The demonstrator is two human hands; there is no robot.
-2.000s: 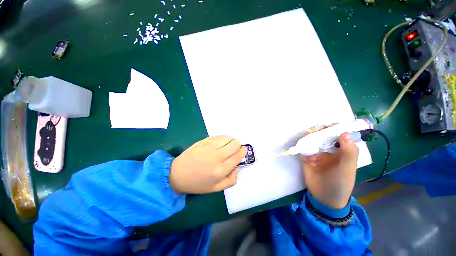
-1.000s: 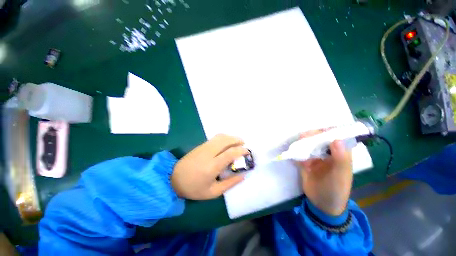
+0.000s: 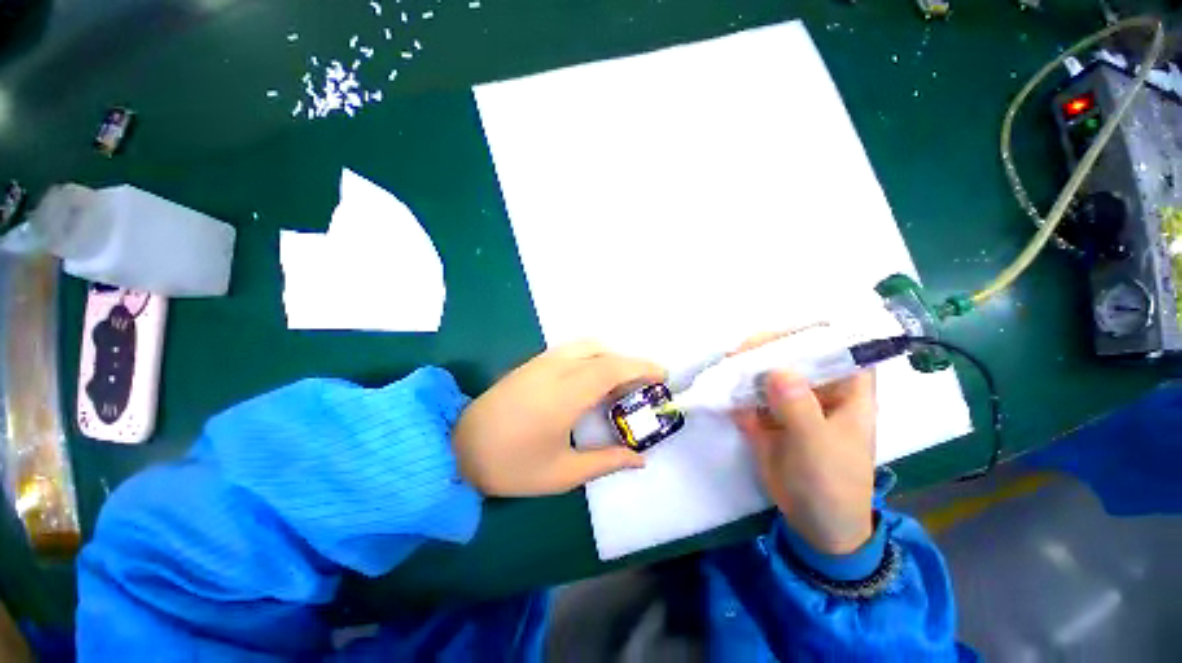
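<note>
My left hand [image 3: 538, 421] holds a small black electronic module [image 3: 644, 418] between thumb and fingers, with its white-and-yellow face turned up. My right hand [image 3: 819, 447] grips a clear-white dispensing syringe [image 3: 765, 372], which points left. The yellowish needle tip is at the module's right edge; whether it touches cannot be told. A green cap [image 3: 911, 319] sits at the syringe's rear, with a black cable beside it. Both hands are over the lower part of a white paper sheet [image 3: 687, 181].
A grey controller box [image 3: 1128, 233] with a yellowish hose [image 3: 1063, 194] stands at right. At left are a cut white piece [image 3: 370, 266], a plastic bottle [image 3: 156, 244], a phone [image 3: 119, 363] and a long clear bag [image 3: 33, 389]. Small white pieces [image 3: 337, 91] lie at the back.
The module has turned face up in my left fingers. My right hand has moved left with the syringe, bringing the tip to the module. The green cap shows more fully.
</note>
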